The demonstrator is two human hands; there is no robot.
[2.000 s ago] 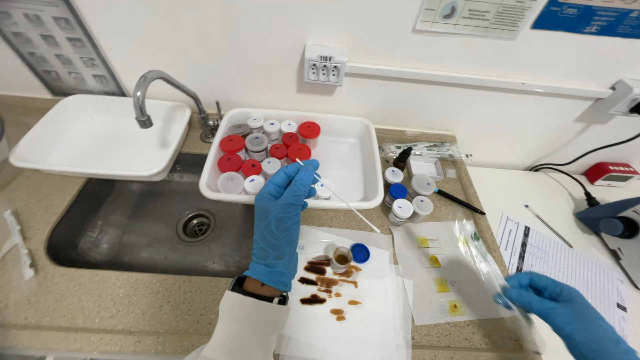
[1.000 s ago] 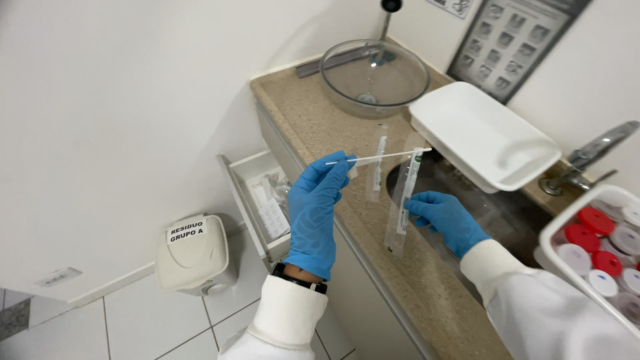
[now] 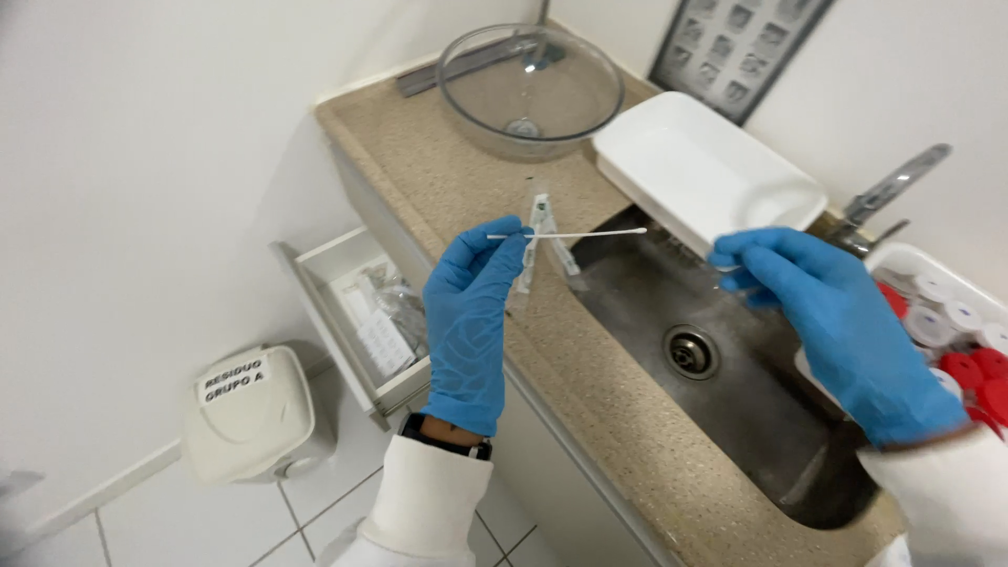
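Note:
My left hand (image 3: 476, 315), in a blue glove, pinches a thin white swab (image 3: 587, 235) near one end; its cotton tip points right, over the edge of the sink. My right hand (image 3: 827, 315), also gloved in blue, hovers over the right part of the stainless steel sink (image 3: 740, 409) with its fingers loosely curled, and nothing shows between them. Behind the swab, opened wrappers (image 3: 541, 213) with green print lie on the speckled countertop by the sink's left edge.
Beyond the wrappers stand a glass bowl (image 3: 529, 140) and a white tray (image 3: 685, 134). At right, a white tub (image 3: 906, 252) holds red- and white-lidded cups near the faucet (image 3: 906, 181). Below left are an open drawer (image 3: 323, 331) and a lidded bin (image 3: 252, 425).
My right hand has let go of the wrapper and moved right; the wrapper now lies on the countertop. The swab stays in my left hand. The view swung left from the cups and stained paper.

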